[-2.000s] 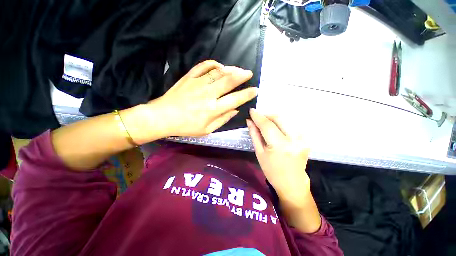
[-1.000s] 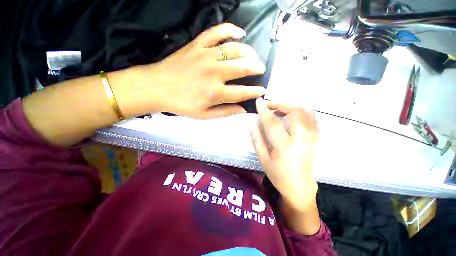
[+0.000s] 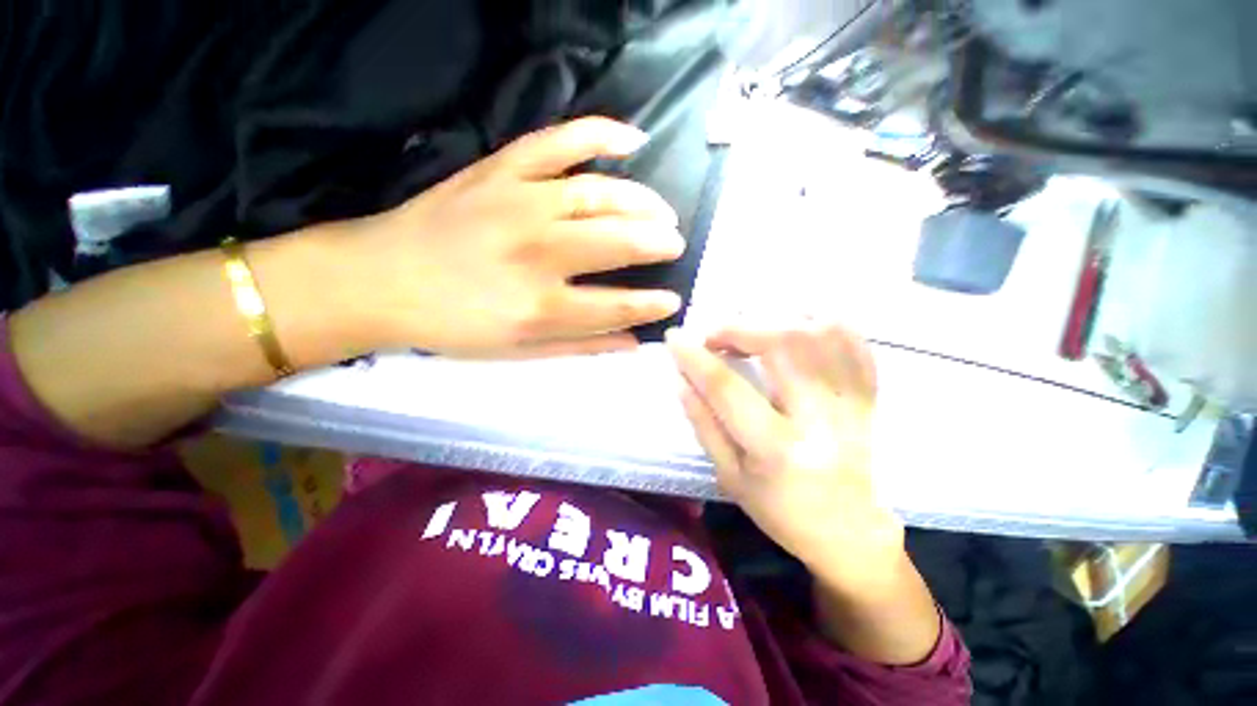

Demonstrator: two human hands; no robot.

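The black garment (image 3: 345, 97) is heaped at the left and back, with a glossier part running to the needle area. Its straight edge (image 3: 706, 228) lies on the white machine table. My left hand (image 3: 531, 255) lies flat on the cloth with its fingers spread. My right hand (image 3: 786, 435) has thumb and fingers together at the near corner of the edge; whether they pinch the cloth is hidden. A small white label (image 3: 119, 214) shows on the cloth at the left. The needle area (image 3: 754, 94) is blurred.
The machine head (image 3: 1103, 83) fills the upper right, with a grey-blue knob (image 3: 969, 251) below it. A red-handled tool (image 3: 1086, 306) and red thread snips (image 3: 1133, 372) lie at the right. A measuring strip (image 3: 552, 465) runs along the table's front edge. A cardboard piece (image 3: 1110, 586) is below.
The view has shifted, so more of the machine head shows. My left hand has opened its fingers wider over the cloth. Both hands stay near the cloth's edge.
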